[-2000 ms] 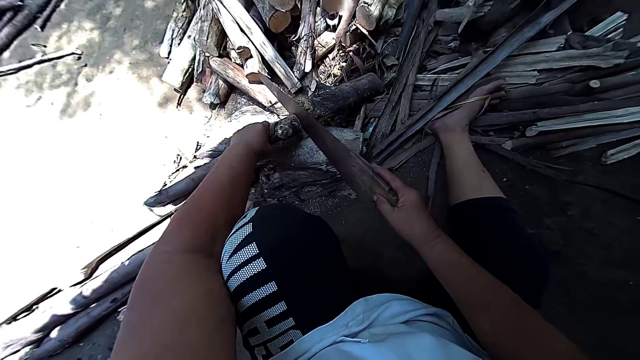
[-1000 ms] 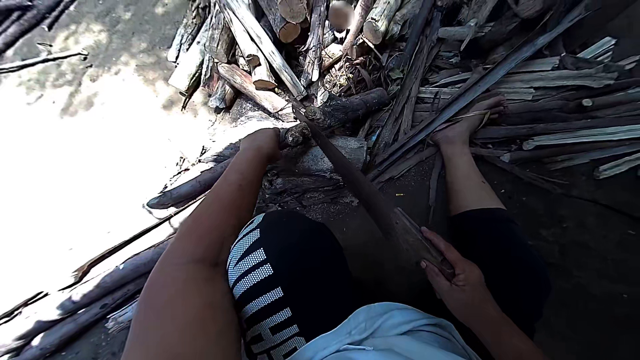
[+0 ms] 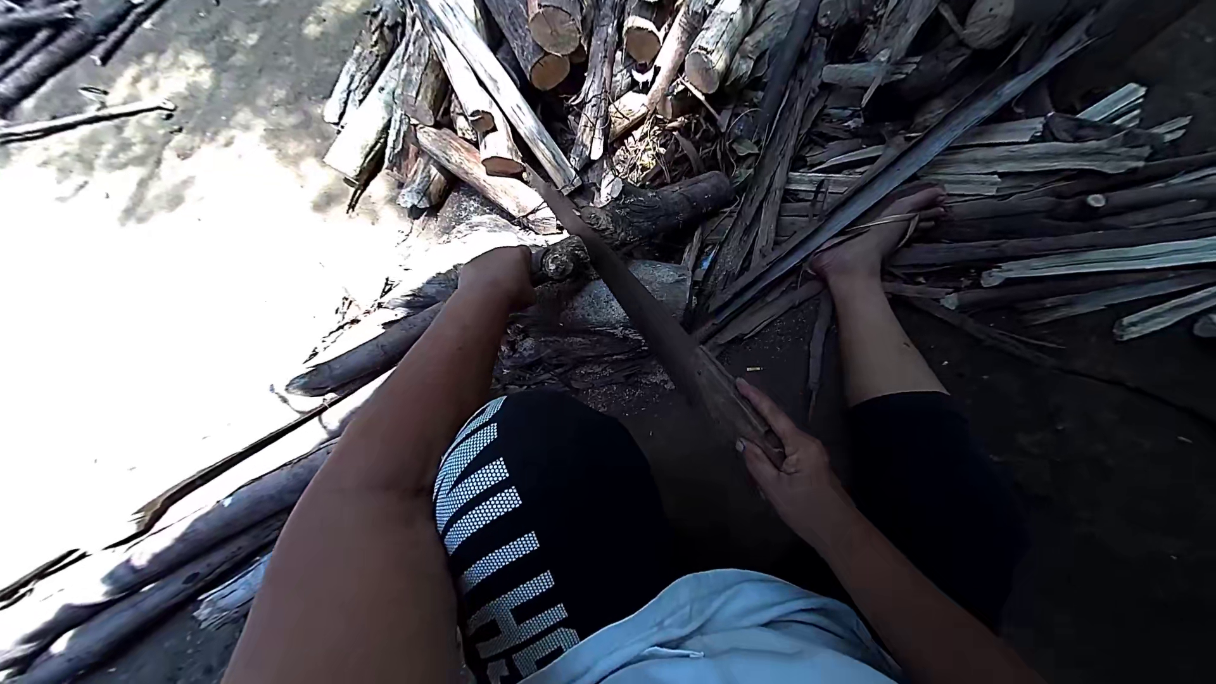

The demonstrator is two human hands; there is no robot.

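My right hand grips the wooden handle of a hand saw, whose narrow dark blade runs up and left. Its blade lies across a wooden branch, close to a knotty end with a round cut face. Just left of the blade, my left hand is closed around the near part of that branch; its fingers are mostly hidden from view. Under the branch lies a thicker, pale log. Whether the blade has cut into the wood cannot be told.
Cut logs are piled at the top. Split sticks and a long dark strip lie right, around my bare foot. Long poles lie on the ground at lower left.
My right hand drew the saw back toward me between the two earlier frames, and now it is a little further forward again. My left hand stays at the branch.
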